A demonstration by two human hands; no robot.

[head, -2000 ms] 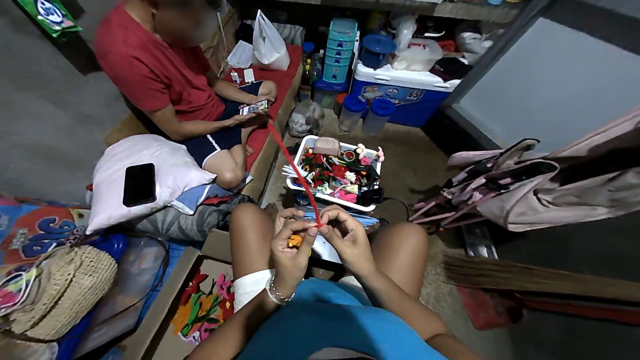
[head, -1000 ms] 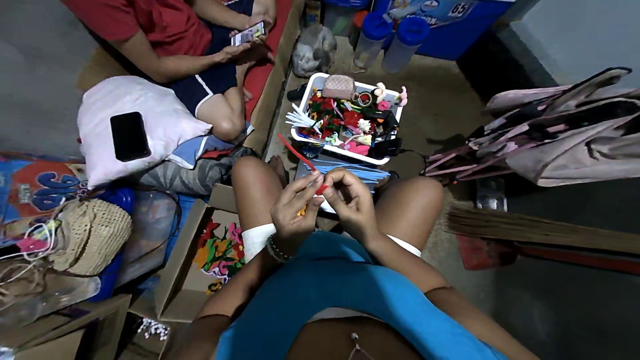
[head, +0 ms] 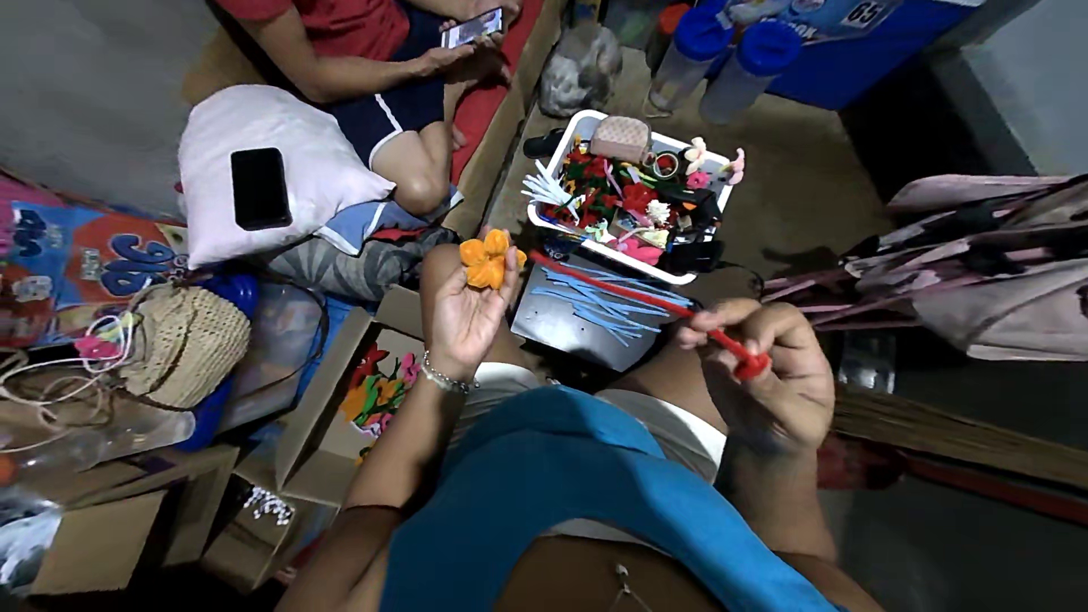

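Observation:
An orange flower (head: 486,259) with several fuzzy petals rests at the fingertips of my left hand (head: 467,319), palm up, above my thigh. My right hand (head: 769,370) pinches a red pipe cleaner (head: 612,291), coiled at its near end, with the long straight part pointing up and left toward the basin. Between my knees, light blue pipe cleaners (head: 595,297) lie scattered on a grey flat surface (head: 552,327). Just beyond stands a white plastic basin (head: 564,153) full of red, pink and green craft pieces, with a small pink quilted pouch (head: 621,139) at its back.
A cardboard box (head: 319,408) holding fuzzy flowers is beside my left arm. A seated person (head: 340,68) holds a phone at the upper left. A black phone (head: 261,189) lies on a pillow (head: 314,161). Blue-lidded containers (head: 752,72) stand behind the basin, and a folded stroller-like thing (head: 994,272) is at right.
My hands were together at the red pipe cleaner and are now apart. My left hand has moved left and opened out, showing the orange flower; my right has moved right with the red pipe cleaner.

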